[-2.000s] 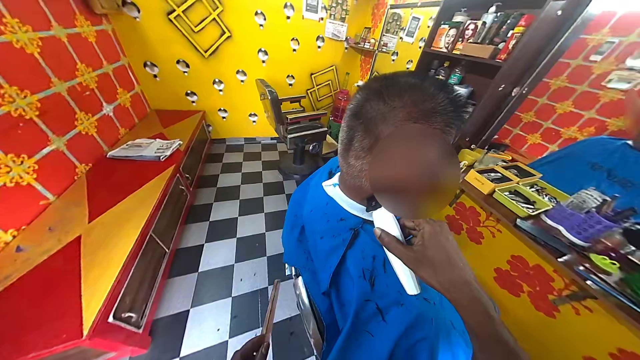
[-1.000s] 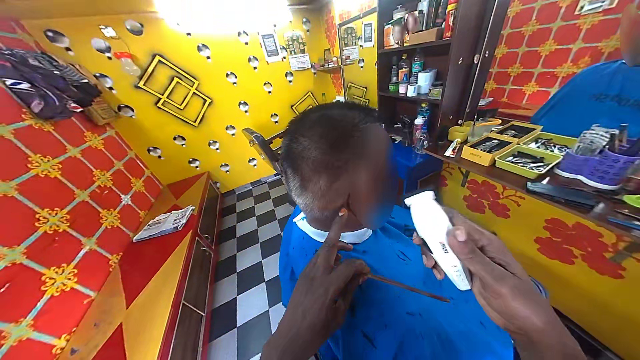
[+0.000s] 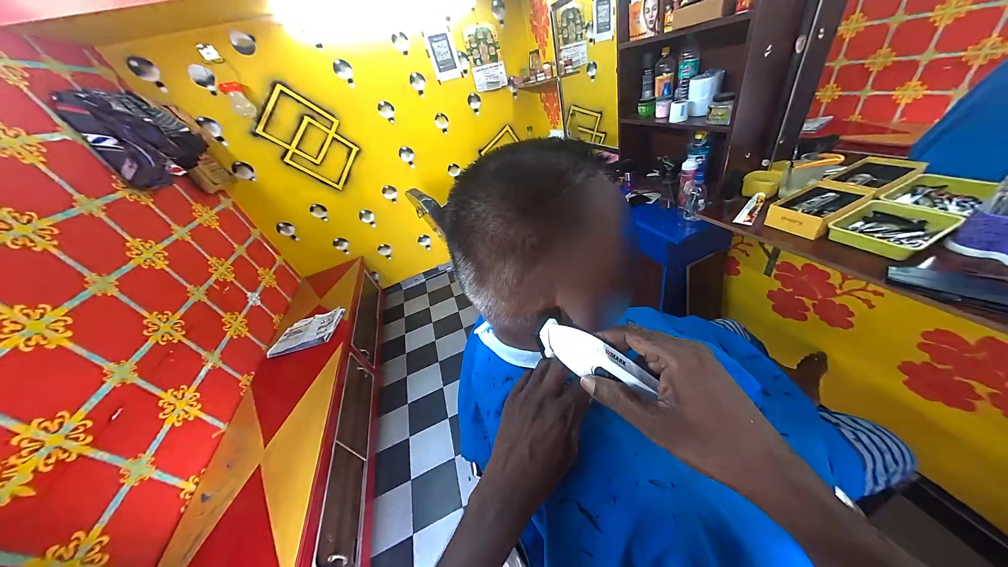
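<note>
My right hand [image 3: 685,386] is closed around a white hair clipper [image 3: 591,354]. The clipper's dark blade end meets the side of the seated person's head [image 3: 520,228], low near the ear and jaw. Just below that end is my left hand [image 3: 543,417], its fingers bent near the neck and the clipper; whether they hold anything is hidden. A blue barber cape [image 3: 630,488] with a white neck band [image 3: 504,346] covers the person's shoulders and lap. Cut hair lies on the cape.
At the right, a counter [image 3: 850,268] bears a yellow box [image 3: 815,209] and a green tray [image 3: 894,228] of small metal items. Behind it are bottle shelves [image 3: 677,122] and a blue cabinet [image 3: 669,236]. At the left, a newspaper [image 3: 307,332] lies on a red and yellow bench [image 3: 260,402].
The clipper in my right hand has moved from beside the neck to the side of the head. My left hand has lowered from the ear. The thin brown stick by it is out of sight.
</note>
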